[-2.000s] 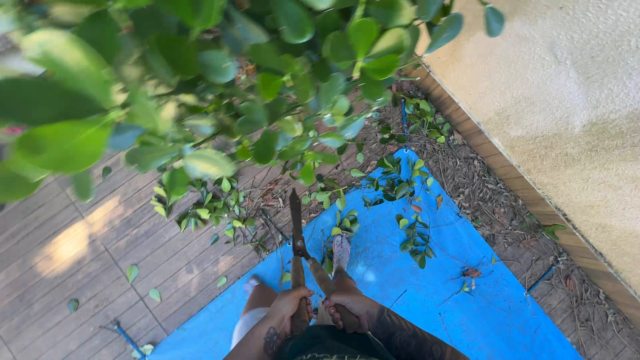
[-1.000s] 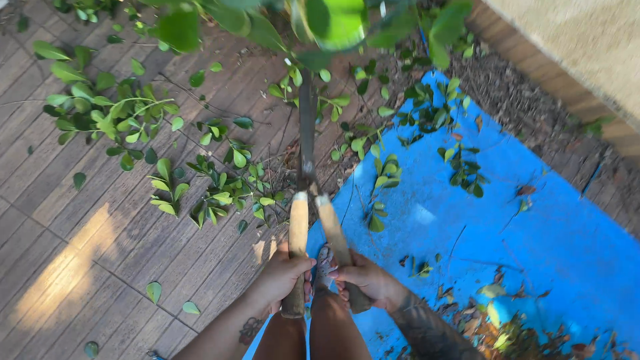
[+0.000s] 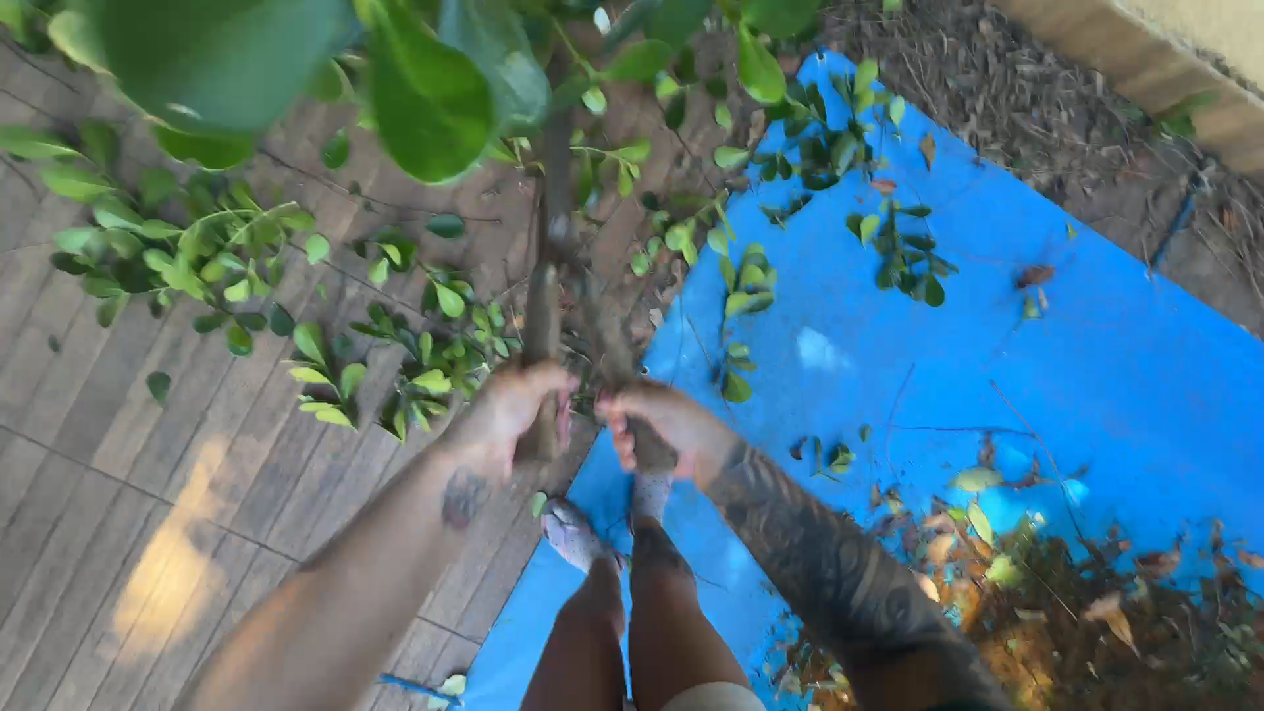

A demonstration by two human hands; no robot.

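Observation:
A pair of hedge shears (image 3: 558, 227) with wooden handles points away from me, its blades reaching up under the leafy branches (image 3: 425, 89). My left hand (image 3: 518, 410) is closed around the left handle. Around the right handle my right hand (image 3: 667, 425) is wrapped, close beside the left one. The blades look nearly together, but their tips are hidden behind leaves. Cut leafy twigs (image 3: 197, 247) lie on the wood-look floor left of the shears, and more twigs (image 3: 904, 252) rest on the blue tarp (image 3: 987, 326).
My feet (image 3: 578, 533) stand at the tarp's left edge. Dry leaves and clippings (image 3: 1027, 602) are heaped on the tarp at lower right. A strip of soil with dry debris (image 3: 1047, 109) runs along the wall base (image 3: 1165, 79) at upper right.
The shears and both hands have moved forward, away from my body. The view has shifted, showing more floor and the leaf heap than two seconds ago.

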